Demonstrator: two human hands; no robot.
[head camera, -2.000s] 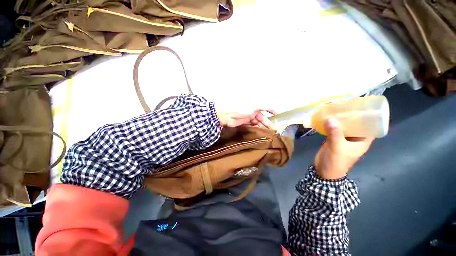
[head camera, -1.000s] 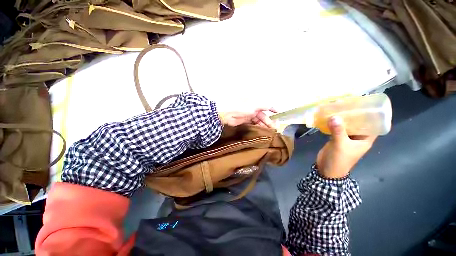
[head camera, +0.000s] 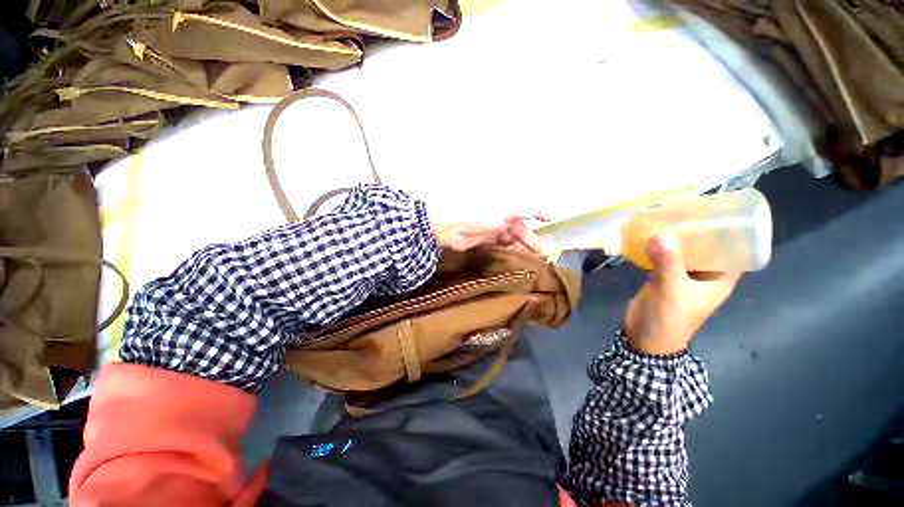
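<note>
A brown handbag (head camera: 382, 352) rests on my lap against the table edge, its long top zipper (head camera: 436, 295) running up to the right. My left hand (head camera: 491, 235) is at the bag's far right top corner, its fingertips pinching the zipper end; the small piece itself is mostly hidden. My right hand (head camera: 679, 297) is closed around a translucent glue bottle (head camera: 709, 233) with amber liquid, held on its side. Its pale nozzle (head camera: 575, 238) points left and reaches the zipper end by my left fingertips. Whether it touches is too small to tell.
A white-covered table (head camera: 555, 109) with yellow edge tape lies ahead. A brown handle loop (head camera: 268, 149) stands up on it behind my left sleeve. Waiting brown bags (head camera: 228, 50) lie overlapped at the upper left, another bag (head camera: 50, 228) at the left, and more bags (head camera: 852, 69) at the upper right.
The bottle and my right hand have shifted very slightly left since a second ago. My left hand and the handbag have hardly moved.
</note>
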